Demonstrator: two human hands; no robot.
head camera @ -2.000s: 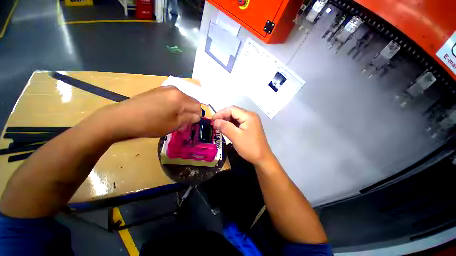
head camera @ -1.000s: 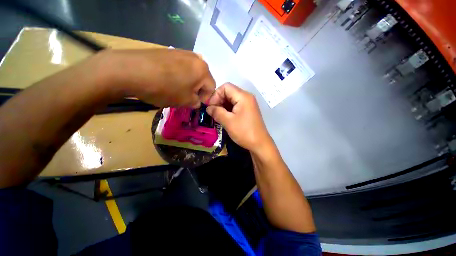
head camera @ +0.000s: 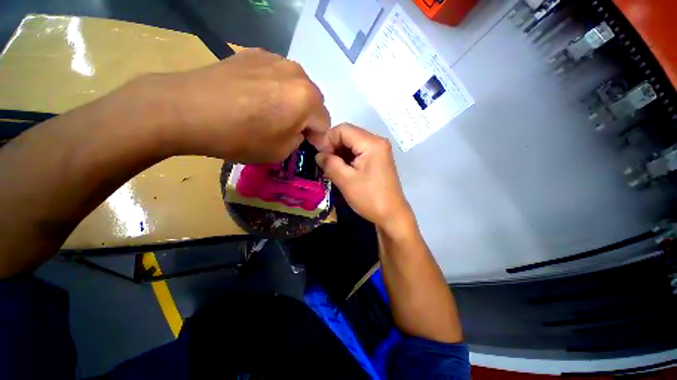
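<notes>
A bright pink block (head camera: 276, 187) with a dark slot sits on a pale base on a dark, stained round stand (head camera: 260, 221). My left hand (head camera: 256, 104) reaches over its far side, fingers pinched. A black strap (head camera: 213, 46) shows behind my left wrist; its run to the fingers is hidden, but it appears held. My right hand (head camera: 364, 171) is at the block's right side, thumb and forefinger pinched close to my left fingertips, seemingly on the strap's end. The fingers hide the contact point.
The glossy tan table (head camera: 148, 189) carries dark straps (head camera: 22, 117) at the left, partly behind my forearm. The white machine side (head camera: 475, 185) stands close on the right, with an instruction sheet (head camera: 416, 78) and hanging clips (head camera: 631, 100). A blue crate (head camera: 334, 319) is below.
The view has shifted down and closer to the stand. The strap beyond my left wrist has swung, and less of it shows. Both hands stay together over the block, covering more of its far side.
</notes>
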